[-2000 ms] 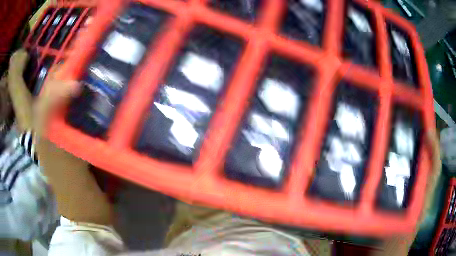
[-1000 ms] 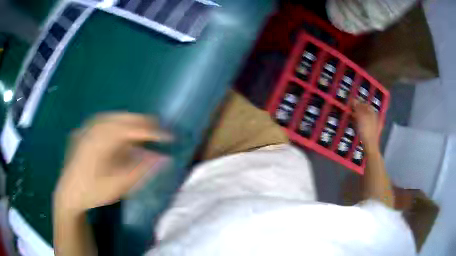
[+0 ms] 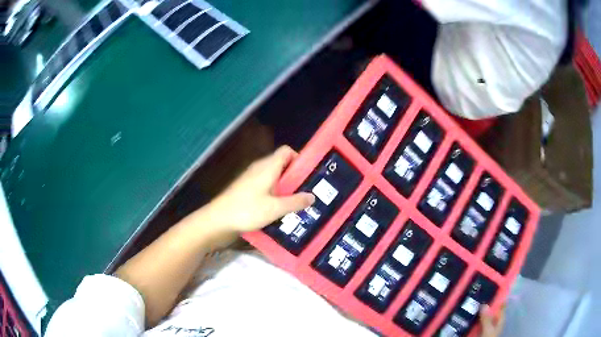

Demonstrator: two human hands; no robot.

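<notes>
A red foam tray with two rows of black phones is tilted beside the bench, over my lap. A phone with its back cover off shows a white label and silvery parts. My left hand grips the tray's near-left edge, with its thumb over the corner phone. My right hand is at the tray's lower right corner; only some fingers show, and the rest is hidden or cut off.
The green bench mat is at left, with a black adhesive pad sheet near its far edge. Another person's white sleeve or clothing is at upper right, beside a brown cardboard box. White strips lie at the far left.
The tray is now raised closer and looks larger. My left hand has moved from over the bench to the tray's edge. My right hand is now at its lower corner.
</notes>
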